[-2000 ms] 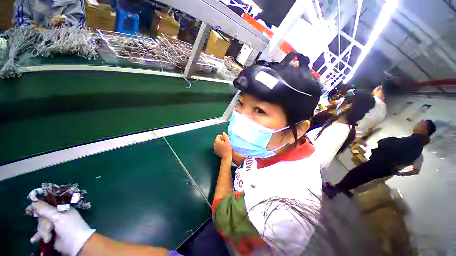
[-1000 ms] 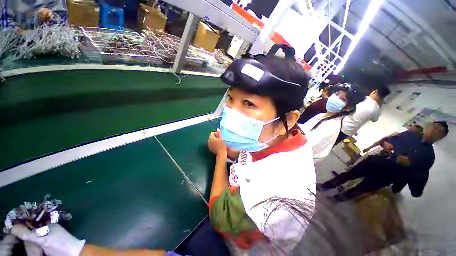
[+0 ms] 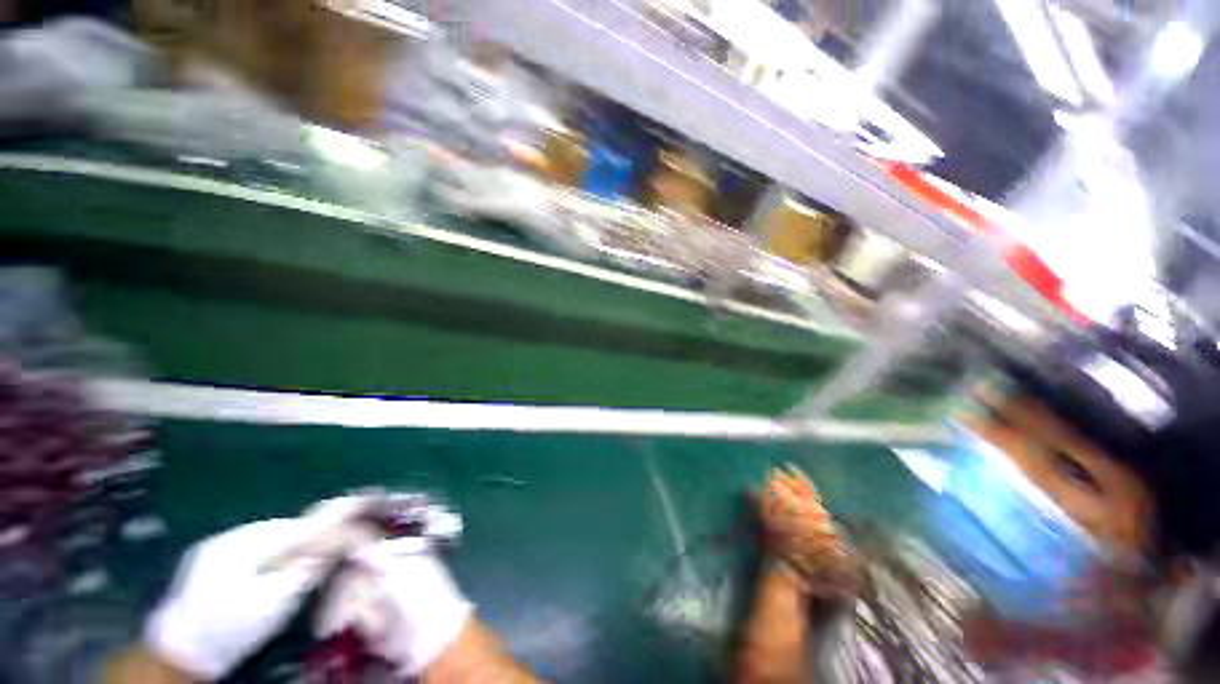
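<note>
The view is blurred. My right hand (image 3: 401,608), in a white glove, is closed around a bunch of wire leads (image 3: 420,519). Its whitish and dark connector ends stick out above the glove, and dark red tails show below. My left hand (image 3: 241,588), also gloved, meets the right one from the left, with its fingers on the upper part of the bunch. The fingertips are partly hidden. A heap of dark red leads with pale ends (image 3: 60,461) lies at the left edge, in what looks like a clear bag.
A pale metal strip (image 3: 468,416) separates the green bench (image 3: 562,501) from the green belt (image 3: 401,341). A masked person (image 3: 1017,515) is close on the right, a bare hand (image 3: 803,521) over the bench beside dark wires (image 3: 910,615). Pale wire heaps (image 3: 669,234) line the far side.
The view has swung left, so the neighbour stands further right and the red heap has appeared. My left hand has come fully into view and joined my right hand at the bunch.
</note>
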